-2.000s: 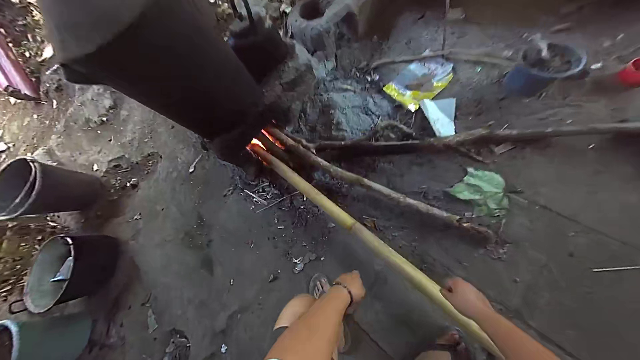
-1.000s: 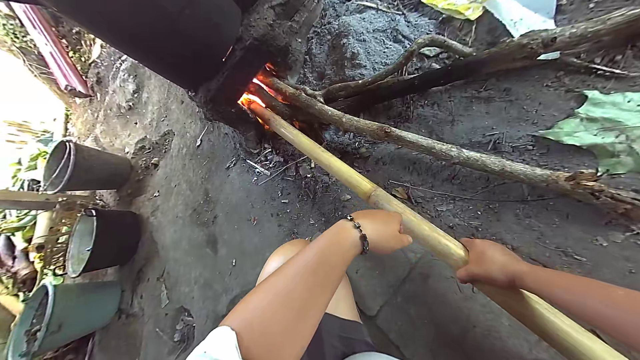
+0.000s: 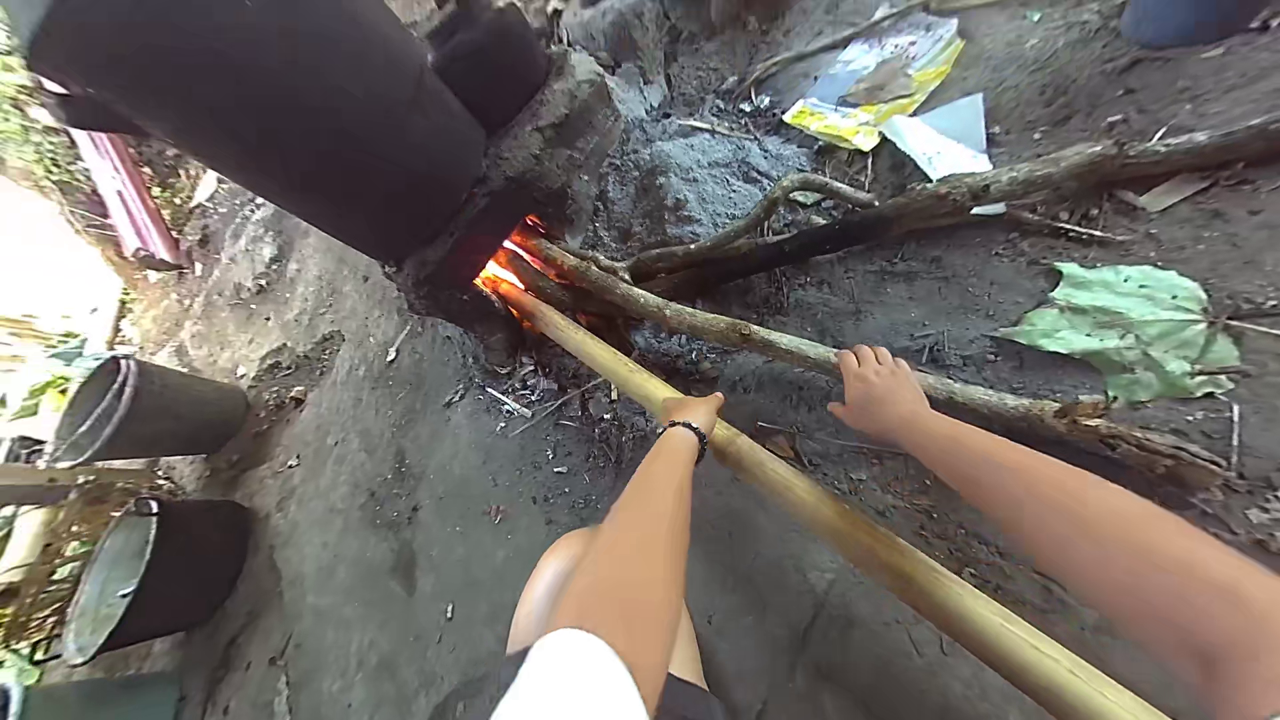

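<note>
My left hand (image 3: 690, 412), with a dark beaded bracelet at its wrist, is closed around a long bamboo pole (image 3: 850, 520). The far end of the pole lies in the fire (image 3: 508, 272) at the mouth of an earthen stove (image 3: 565, 140). My right hand (image 3: 878, 392) rests over a thinner wooden branch (image 3: 740, 332) on the pole's right; its fingertips lie on the branch, and whether they grip it is unclear. The branch also reaches into the flames. A large dark pot (image 3: 290, 110) stands over the fire.
A thick crooked branch (image 3: 930, 205) lies farther right, near a green leaf (image 3: 1130, 330) and a yellow and white plastic wrapper (image 3: 880, 80). Grey ash (image 3: 710, 185) lies beside the stove. At left are a dark bucket (image 3: 180, 408) and a black bucket (image 3: 190, 570).
My right hand has left the bamboo pole and moved over to the thinner branch. My left hand, near the pole before, is now around it, closer to the fire.
</note>
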